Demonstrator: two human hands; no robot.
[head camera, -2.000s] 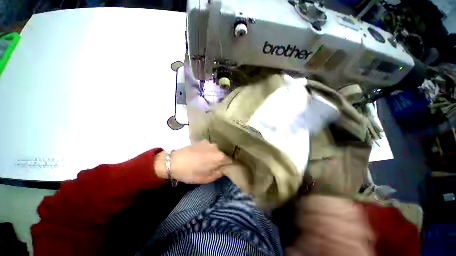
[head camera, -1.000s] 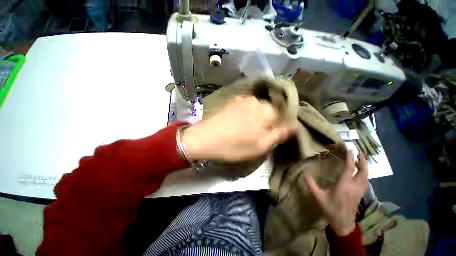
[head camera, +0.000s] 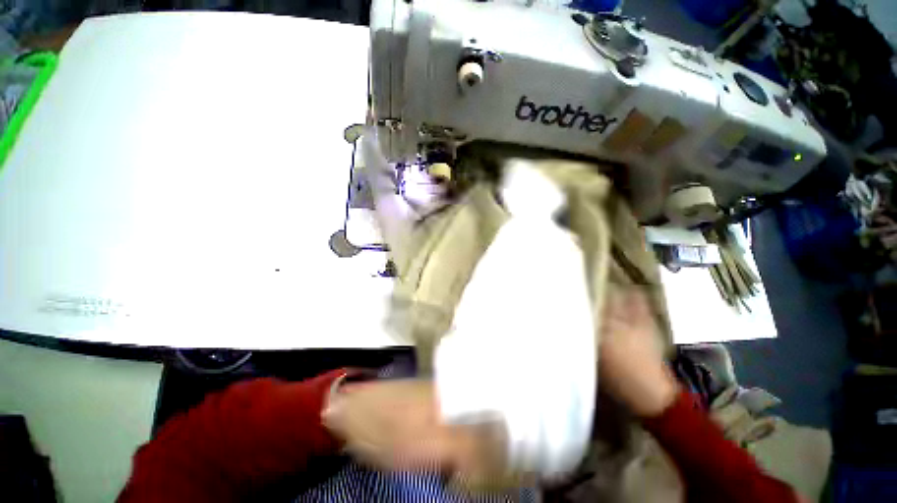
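Note:
The khaki trousers (head camera: 452, 257) lie bunched under the arm of the sewing machine (head camera: 580, 93) and hang over the table's front edge. A white pocket bag (head camera: 531, 324) is spread on top of them, blurred. My left hand (head camera: 423, 432) is low at the front, blurred, at the pocket bag's lower left edge; its fingertips are partly hidden. My right hand (head camera: 634, 349) lies on the khaki cloth right of the pocket bag, also blurred; its grip is unclear. The lit needle area (head camera: 418, 187) is left of the cloth.
The white machine table (head camera: 197, 187) extends left, with a green basket (head camera: 29, 103) at its far left edge. Narrow khaki strips (head camera: 733, 270) lie at the machine's right end. More cloth (head camera: 777, 432) is at the lower right. My striped lap is below.
My left hand has moved from the cloth near the machine down to the front. My right hand has shifted slightly left and up. The white pocket bag now lies exposed over the khaki.

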